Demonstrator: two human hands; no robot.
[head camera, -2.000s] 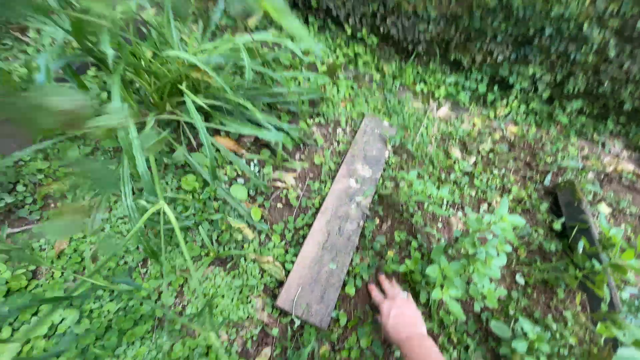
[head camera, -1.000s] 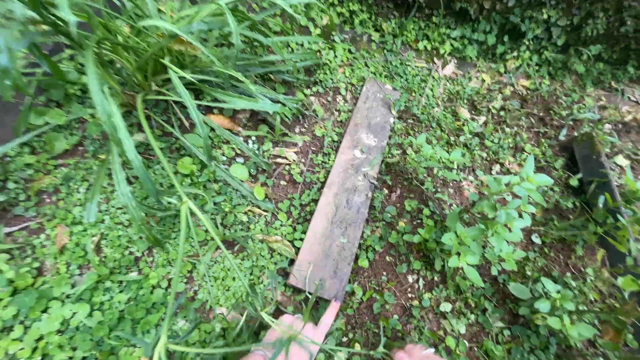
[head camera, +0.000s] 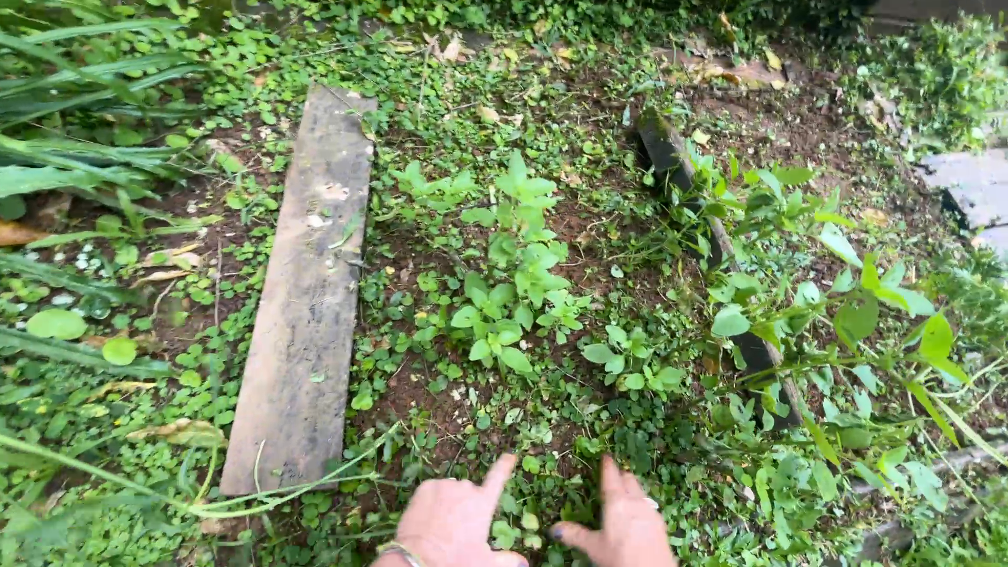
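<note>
My left hand (head camera: 453, 520), with a band at the wrist, is at the bottom of the view with its index finger pointing forward over low ground plants. Beside it on the right, my right hand (head camera: 618, 516), wearing a ring, has its thumb and fingers apart. Neither hand holds anything. A weathered wooden board (head camera: 303, 299) lies flat to the left of both hands. Ahead of them stands a leafy green plant (head camera: 520, 260) in brown soil. A dark, narrow plank (head camera: 760, 358) lies slanting on the right, partly hidden by leaves.
Long strap-like leaves (head camera: 87, 165) fill the upper left. A thin green stem (head camera: 157, 496) crosses the near end of the board. Leafy stems (head camera: 858, 315) lean in from the right. Pale paving (head camera: 972, 185) shows at the far right.
The view has shifted to the right. My left hand, near the board's near end one second ago, is now right of the board. More of my right hand shows.
</note>
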